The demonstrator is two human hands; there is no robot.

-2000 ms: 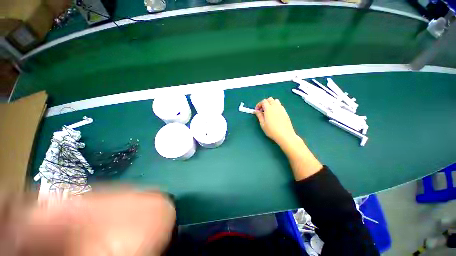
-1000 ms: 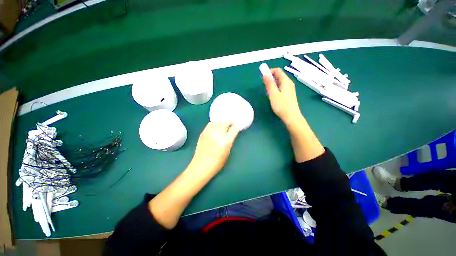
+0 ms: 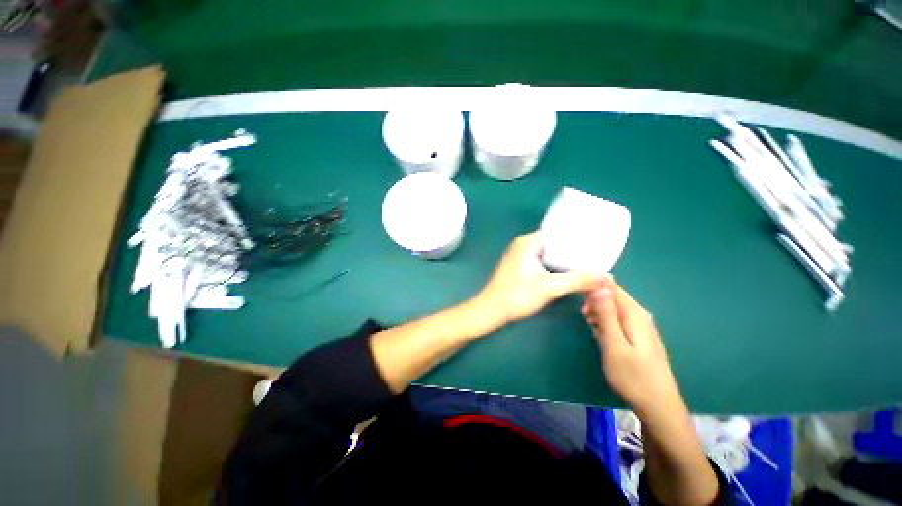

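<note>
My left hand (image 3: 524, 284) holds a white round housing (image 3: 586, 229), tilted, above the green bench. My right hand (image 3: 629, 341) is at the housing's lower edge, its fingertips touching or nearly touching my left fingers. The white arm it held earlier cannot be made out now, so I cannot tell what is in those fingers. Three more white housings stand left of my hands: one with a small dark hole (image 3: 423, 140), one beside it (image 3: 511, 136) and one nearer me (image 3: 425, 214).
A pile of wired white arms (image 3: 188, 237) lies left, its black leads (image 3: 302, 232) fanning right. Plain white arms (image 3: 786, 203) lie right. A cardboard sheet (image 3: 74, 208) is at the left bench end. A blue bin (image 3: 769, 460) with white units stands below the front edge.
The held housing is lifted and tilted, and has moved right with my left hand. My right hand has come down to it. The view has shifted, so the piles and standing housings appear farther right.
</note>
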